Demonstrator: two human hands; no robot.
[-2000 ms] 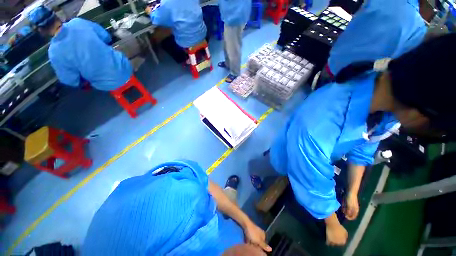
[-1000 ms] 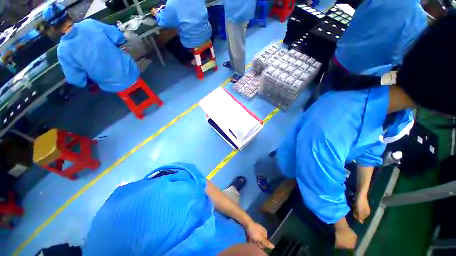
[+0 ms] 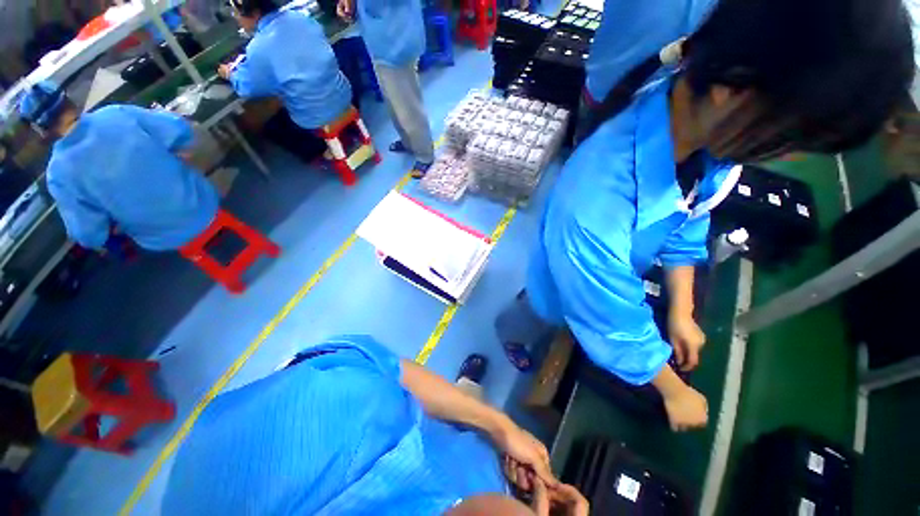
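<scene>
My left hand (image 3: 523,456) is near the bottom edge, its bare forearm coming out of a blue sleeve. My right hand (image 3: 565,498) is partly cut off by the bottom edge. The fingers of both hands meet and are bent together; whether anything small is between them cannot be told. Just right of my hands, a black tray (image 3: 661,500) with a small white label lies on the green bench, cut off by the bottom edge. Dark upright tray edges stand between it and my hands.
A neighbour in a blue smock (image 3: 605,242) works at the bench on the right. Pale metal rails (image 3: 728,403) cross the bench, with black trays (image 3: 797,474) beyond. A whitish bottle (image 3: 730,242) stands near the neighbour. White-topped stacked sheets (image 3: 429,242) and clear trays (image 3: 514,151) are on the floor.
The view has shifted, so the neighbour sits further left and more bench shows. My left hand's fingers have bent inward, my right hand has come into view, and the labelled tray now shows.
</scene>
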